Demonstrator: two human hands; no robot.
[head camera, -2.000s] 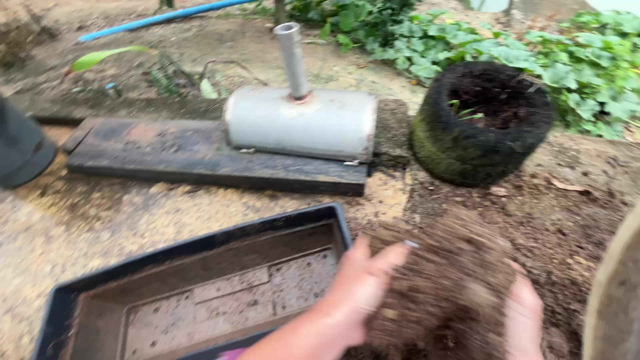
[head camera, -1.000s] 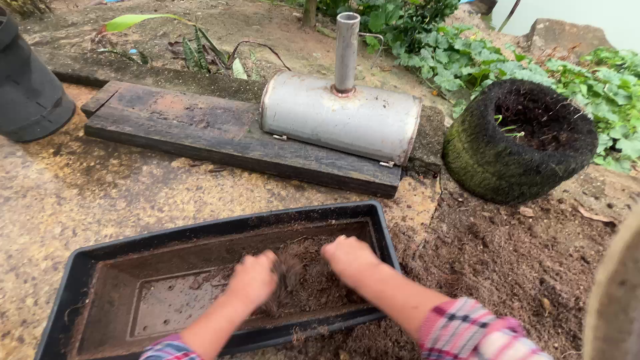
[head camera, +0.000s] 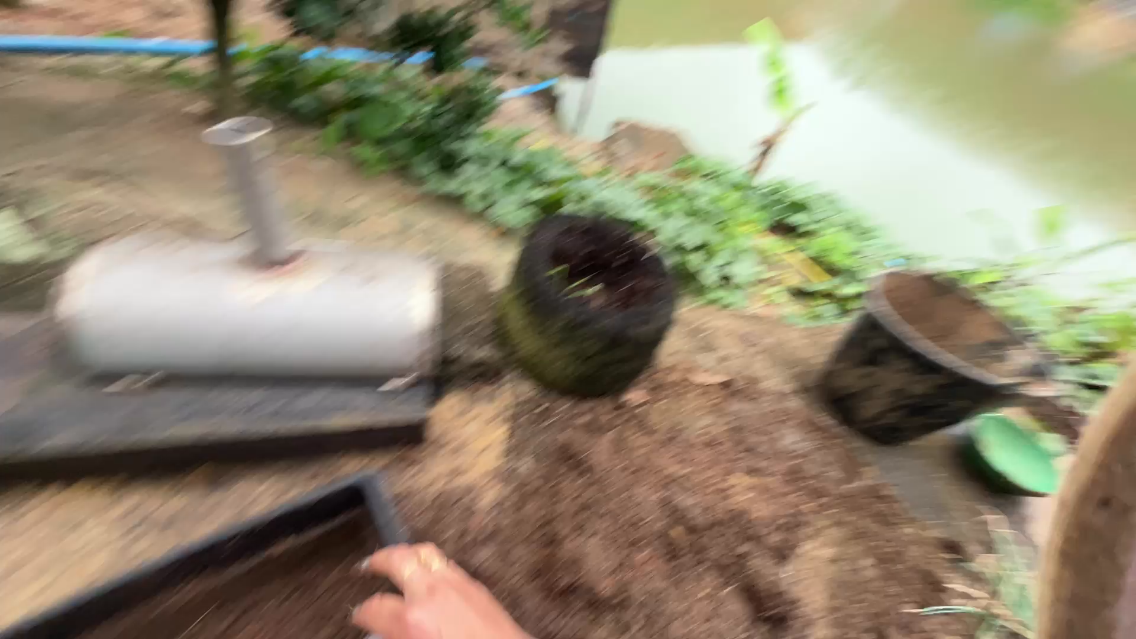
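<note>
The black plastic planter tray (head camera: 266, 537) shows only its far right corner at the lower left, with dark soil inside. My right hand (head camera: 435, 595), blurred and wearing a ring, is over the tray's right edge, fingers apart and nothing visible held; its lower part is cut off by the frame. My left hand is not in view. Beside the tray, to the right of my hand, spreads a heap of loose brown soil (head camera: 674, 506).
A metal cylinder with an upright pipe (head camera: 253, 311) lies on a dark wooden plank (head camera: 222, 417). Behind the soil stands a mossy round pot (head camera: 590, 306). Farther right are a black bucket (head camera: 914, 364), a green bowl (head camera: 1012, 453) and a pale curved rim (head camera: 1087, 524). Leafy plants border water.
Both hands were holding a clump of soil two seconds ago, then were down in the tray. Now my left hand is out of view. The view has swung right.
</note>
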